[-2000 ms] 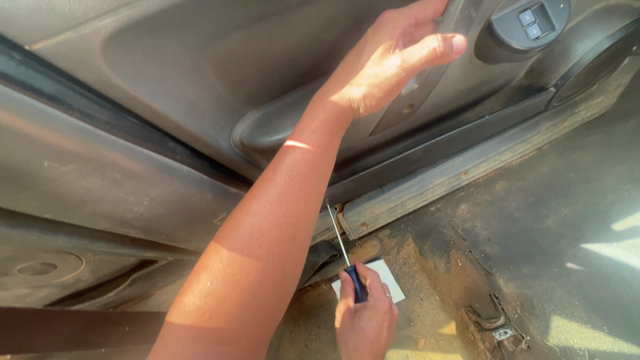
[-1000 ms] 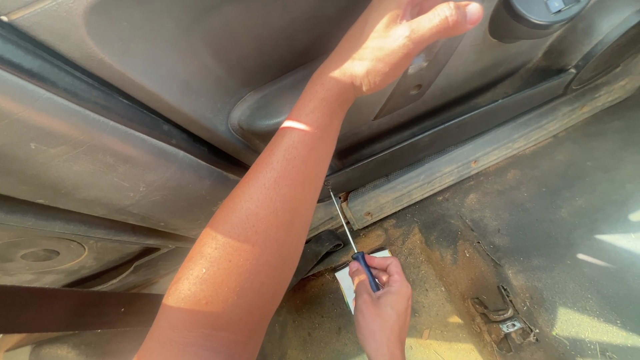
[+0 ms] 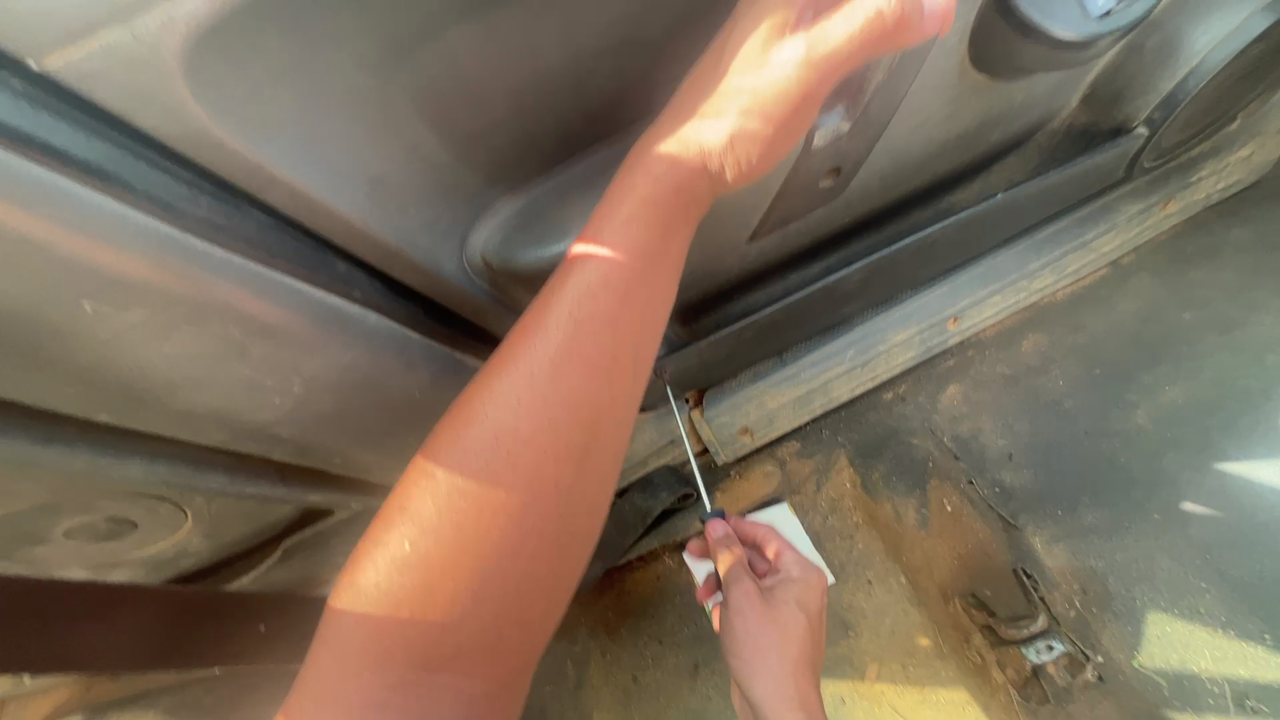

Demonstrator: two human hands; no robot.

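Note:
My left hand (image 3: 790, 90) reaches across a grey plastic car door panel (image 3: 400, 130), beside a dark slanted strip (image 3: 835, 160) with a hole in it. Its thumb is stretched out, and the top edge of the view cuts off its fingers. Lower down, my right hand (image 3: 765, 590) grips the dark handle of a thin screwdriver (image 3: 690, 445). The metal shaft slants up and left, its tip at the lower edge of the door panel. Whether the tip sits in a screw head cannot be told. Behind my right hand lies a white card or paper piece (image 3: 800, 530).
A worn sill trim strip (image 3: 900, 350) runs along the door bottom. On the dirty floor (image 3: 1100, 400) is a rusty metal bracket (image 3: 1040, 645). A dark strap (image 3: 650, 510) lies left of the screwdriver. A round control with buttons (image 3: 1085, 15) is at the top right.
My right hand has shifted its grip on the screwdriver; the fingers now cover most of the handle, which showed more plainly a second ago. The left arm keeps about the same pose.

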